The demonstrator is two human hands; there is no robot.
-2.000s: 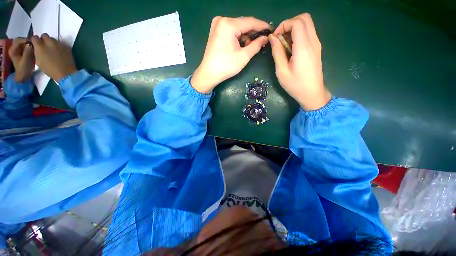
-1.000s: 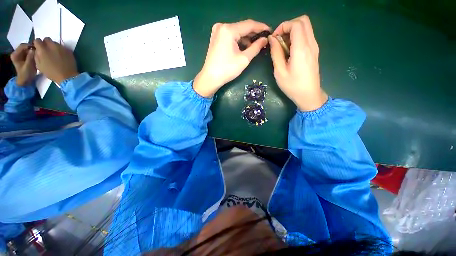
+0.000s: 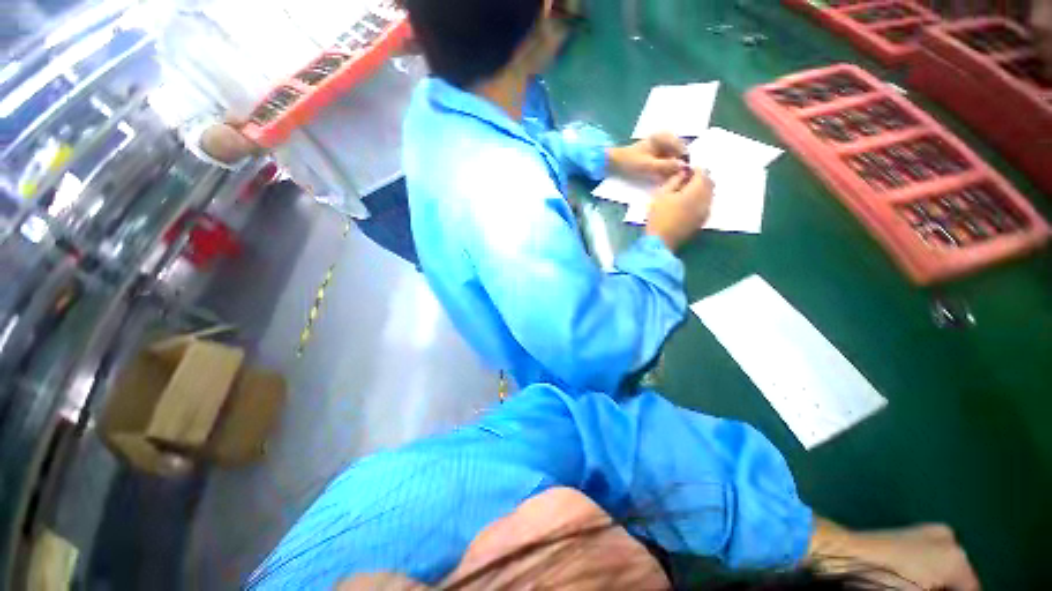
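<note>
My left hand [image 3: 917, 556] is at the bottom right, partly cut off by the frame's bottom edge; its fingers are not clear and I cannot tell whether it holds anything. My right hand is out of the picture. The white sheet [image 3: 796, 360] with faint dots lies on the dark green bench, beyond my left sleeve. A small dark and silvery part [image 3: 952, 312] lies by the near end of a salmon-orange tray [image 3: 926, 266], whose cells hold many small dark parts.
A person in a blue smock [image 3: 519, 231] sits at my left, both hands on a tiny dark piece over overlapping white sheets [image 3: 738, 199]. More orange trays [image 3: 981, 87] stand at the upper right, another [image 3: 271, 125] at the upper left. An open cardboard box [image 3: 196, 393] is on the floor.
The view has swung far to the left. My right hand and the two round dark parts have left the picture; my left hand is now at the bottom right. Trays and the aisle have come into view.
</note>
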